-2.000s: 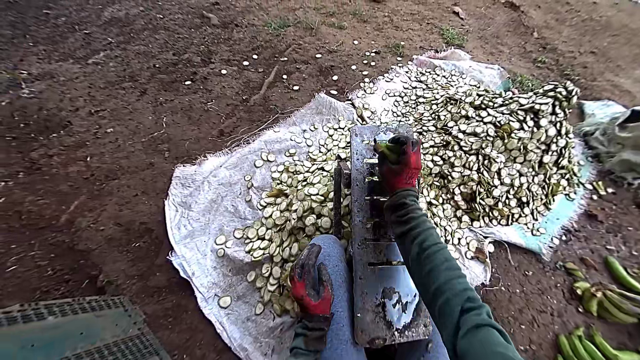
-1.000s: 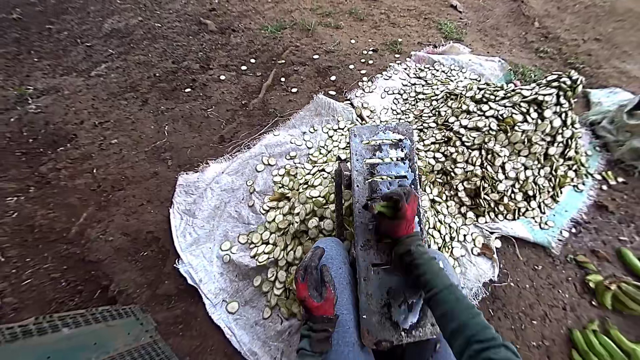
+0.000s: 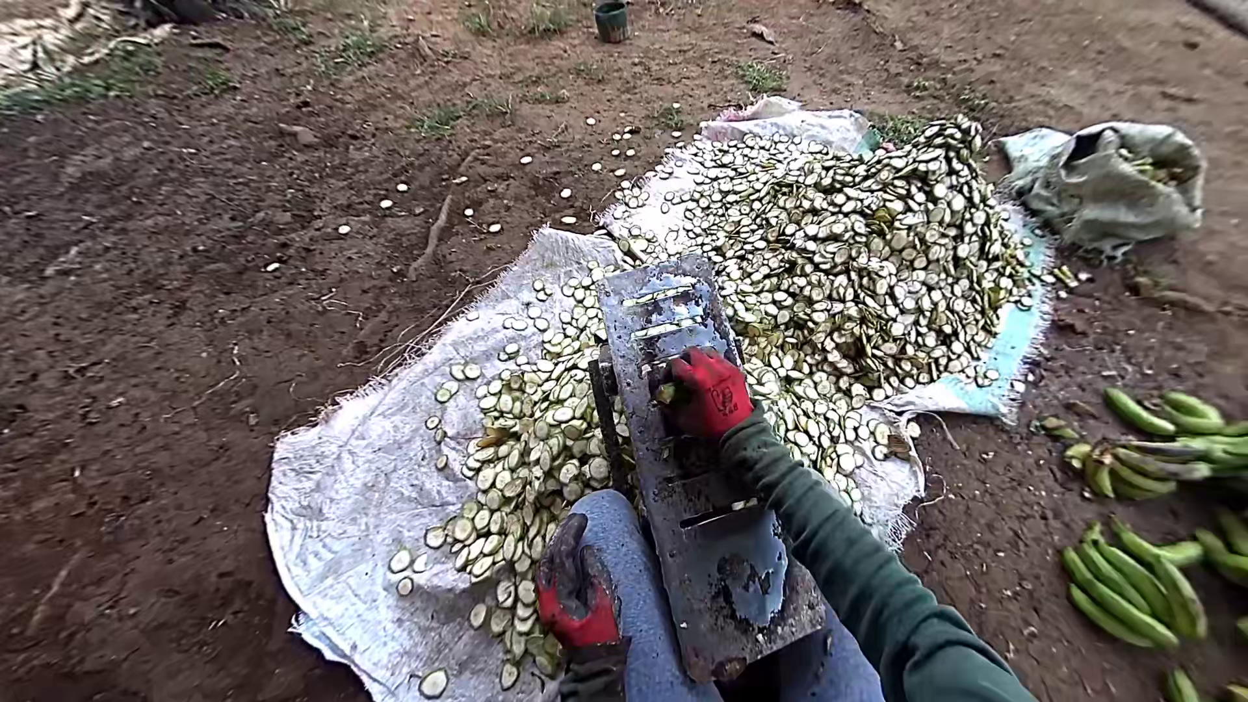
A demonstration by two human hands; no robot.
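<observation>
A long metal slicer board (image 3: 682, 517) with crosswise slots lies between my knees, its far end over a woven plastic sheet (image 3: 361, 517). My right hand (image 3: 710, 392), in a red and dark glove, presses a green banana (image 3: 667, 393) against the board around its middle; most of the fruit is hidden by the glove. My left hand (image 3: 577, 585), gloved too, rests against my left thigh with nothing seen in it. Round green banana slices (image 3: 546, 439) cover the sheet beside the board, and a bigger heap of slices (image 3: 858, 253) rises beyond it.
Bunches of green bananas (image 3: 1136, 585) lie on the soil at the right. An open woven sack (image 3: 1111, 195) stands behind the heap's right side. A small dark container (image 3: 612, 21) is at the top. Loose slices (image 3: 387, 204) dot the ground left of the heap.
My right hand has gone from the far part of the board toward me, then slightly away again. My left hand stays by my thigh. The view has tilted up.
</observation>
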